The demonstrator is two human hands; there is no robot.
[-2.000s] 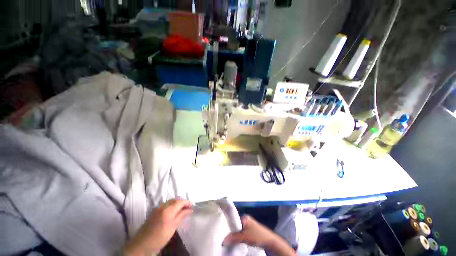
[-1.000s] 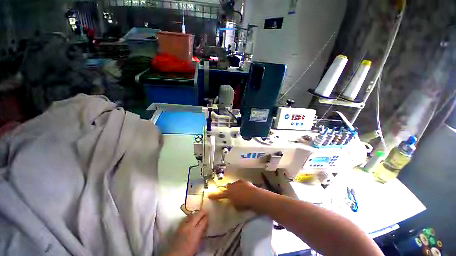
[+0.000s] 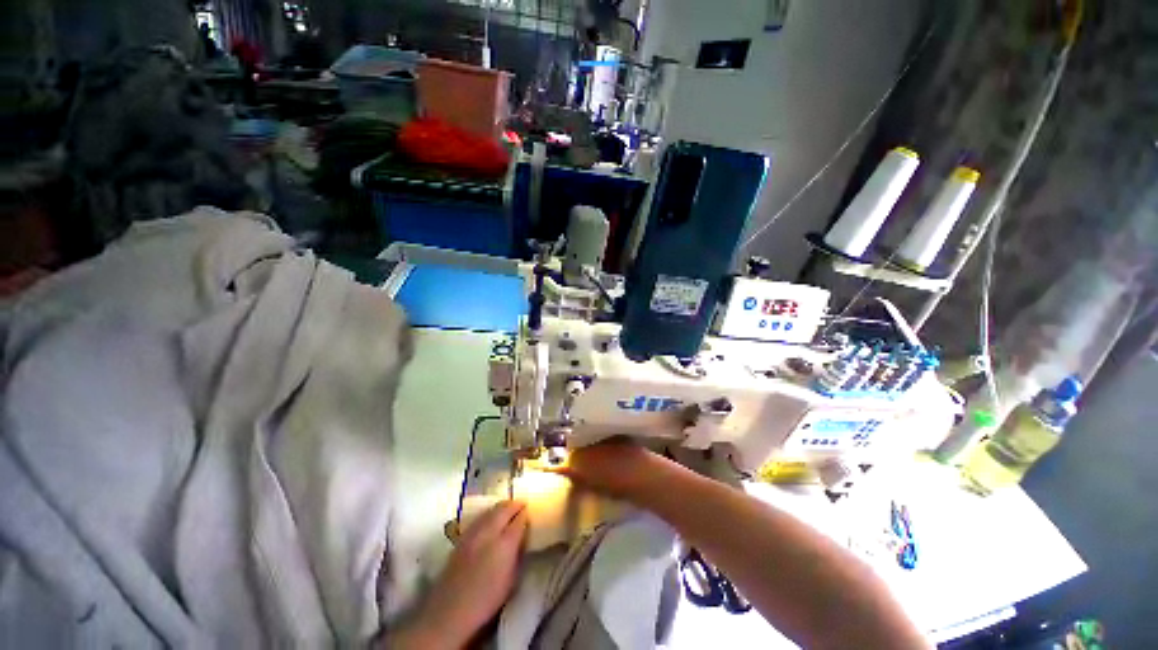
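The grey-beige cloth (image 3: pixel 191 419) is heaped at the left, and a part of it lies under the lit needle area (image 3: pixel 549 472) of the white sewing machine (image 3: pixel 635 396). My left hand (image 3: pixel 489 559) rests on the cloth edge just in front of the presser foot, fingertips on the fabric. My right hand (image 3: pixel 616 467) is under the machine head, right beside the needle, on the cloth; its fingers are partly hidden by glare and the machine. A flap of cloth hangs towards me below both hands.
Black scissors (image 3: pixel 711 582) lie partly under my right forearm. Blue snips (image 3: pixel 902 536) and an oil bottle (image 3: pixel 1022 438) are at the right. A dark phone (image 3: pixel 696 248) stands against the machine head, thread cones (image 3: pixel 872 203) behind. A blue crate (image 3: pixel 438 222) stands at the back.
Both hands came from the table's front edge to the needle, bringing the cloth edge under the presser foot. Since a second ago my right hand has moved slightly further in under the head.
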